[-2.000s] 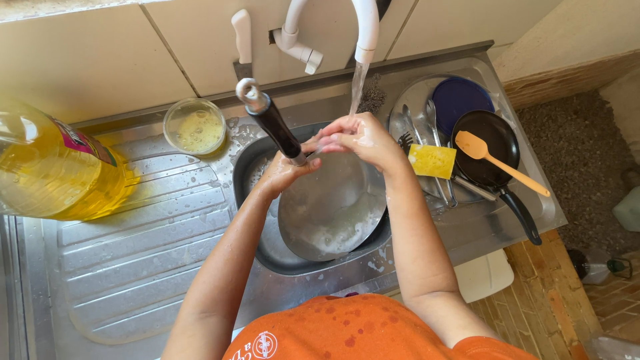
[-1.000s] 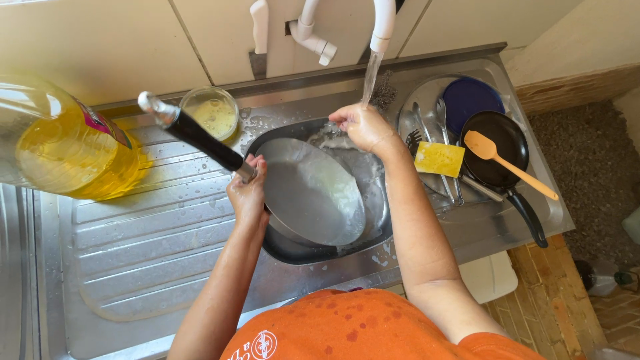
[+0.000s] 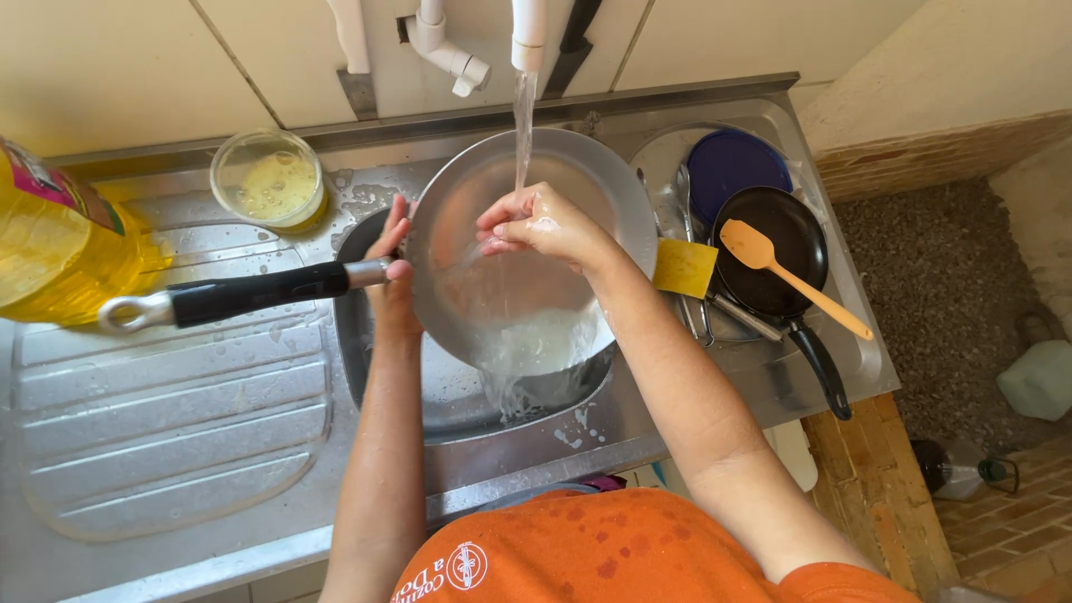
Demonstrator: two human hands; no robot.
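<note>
My left hand grips a metal frying pan where its black handle joins the rim; the handle points left. The pan is tilted over the sink basin, its inside facing me, and water runs off its lower edge. From the white faucet spout a stream falls into the pan. Over the inside of the pan, beside the stream, is my right hand, wet, with a little foam on it, fingers bent together. Whether its fingertips touch the metal, I cannot tell.
Right of the basin lie a yellow sponge, a small black frying pan, an orange spatula, a blue lid and metal utensils. At left stand a tub of foamy liquid and a bottle of yellow liquid by the ribbed drainboard.
The pan has been raised from the basin to under the stream, and its handle has swung down to the left. My right hand has moved from beside the pan to over its inside.
</note>
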